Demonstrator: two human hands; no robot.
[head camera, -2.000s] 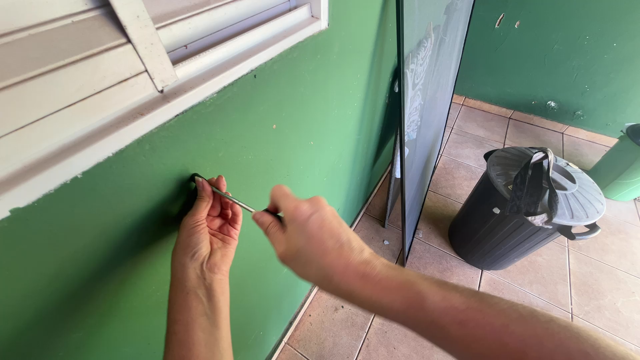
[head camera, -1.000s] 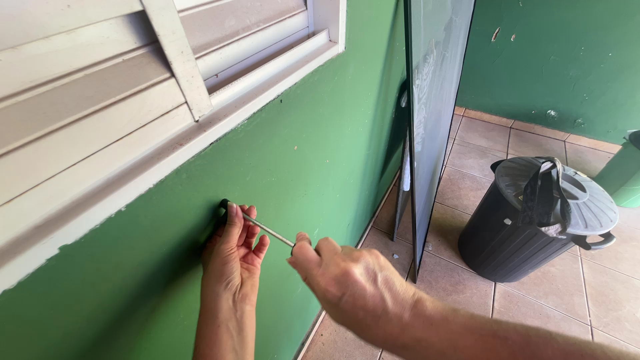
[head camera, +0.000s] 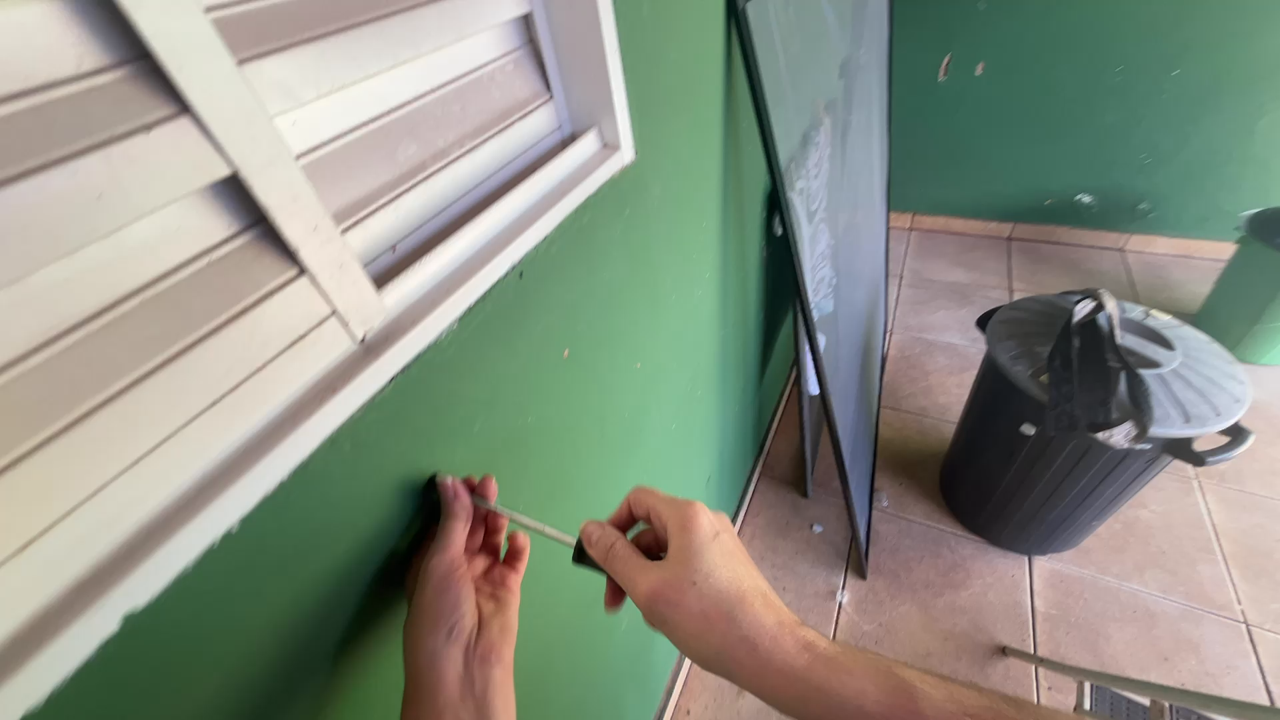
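Observation:
My right hand (head camera: 670, 560) grips the dark handle of a screwdriver (head camera: 535, 525), whose metal shaft points left toward the green wall (head camera: 610, 390). Around the shaft's tip, my left hand (head camera: 470, 570) has its thumb and fingertips raised, close against the wall. A small dark fitting (head camera: 433, 490) shows on the wall beside the left thumb. The fingers hide the screwdriver's tip and most of the fitting, so I cannot tell what the left fingertips pinch.
A white louvred window shutter (head camera: 300, 170) is above and left of my hands. Glass panels (head camera: 840, 220) with dark edges lean on the wall. A black bin (head camera: 1050, 450) with a grey lid stands on the tiled floor, a green bin (head camera: 1250, 290) behind it.
The view has swung, so more of the shutter and floor shows. Both hands stay at the same fitting on the wall; the right hand's grip on the handle has turned.

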